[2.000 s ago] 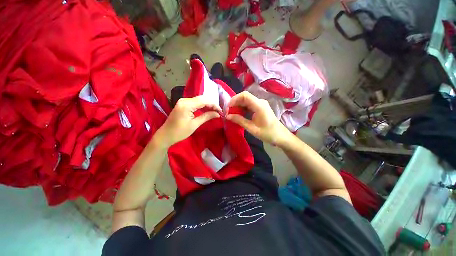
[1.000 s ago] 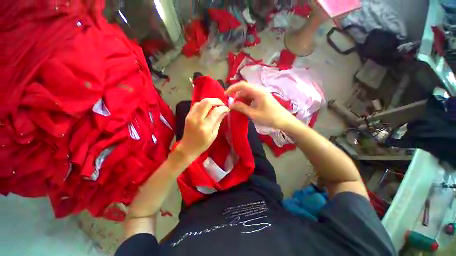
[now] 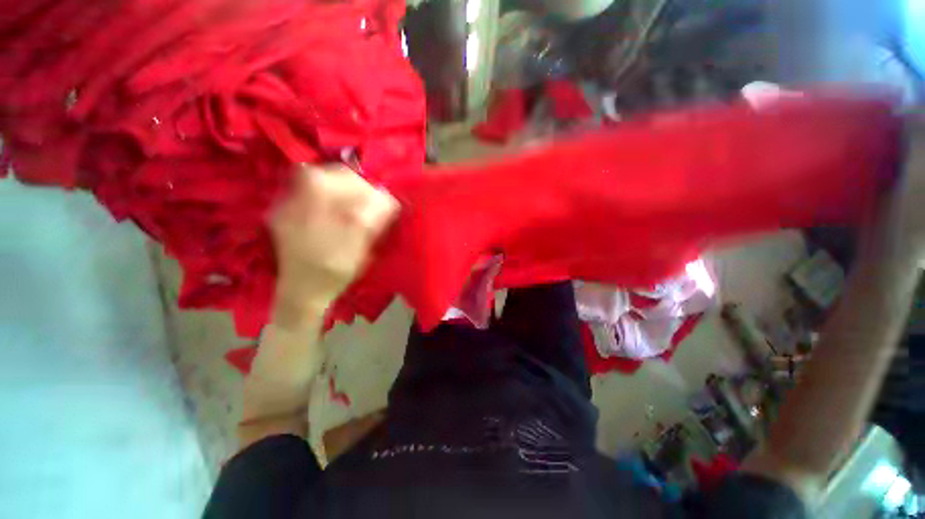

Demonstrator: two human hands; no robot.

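A red garment piece (image 3: 629, 193) is stretched wide across the view above my lap, blurred by motion. My left hand (image 3: 333, 228) is closed on its left end, in front of the large red pile (image 3: 254, 112). My right hand (image 3: 906, 152) is blurred at the right edge and partly cut off; the garment's other end reaches it, but its fingers cannot be made out. A bit of pale lining (image 3: 477, 294) shows at the garment's lower left edge.
The pile with lining outward (image 3: 649, 319) lies on the floor ahead, partly behind the stretched garment. A pale surface (image 3: 91, 355) is at left. Red scraps (image 3: 527, 106) lie on the floor ahead. A table corner (image 3: 872, 471) is at lower right.
My hands have moved far apart, the left toward the red pile and the right to the far right. The garment has risen off my lap and is stretched out. The view has shifted.
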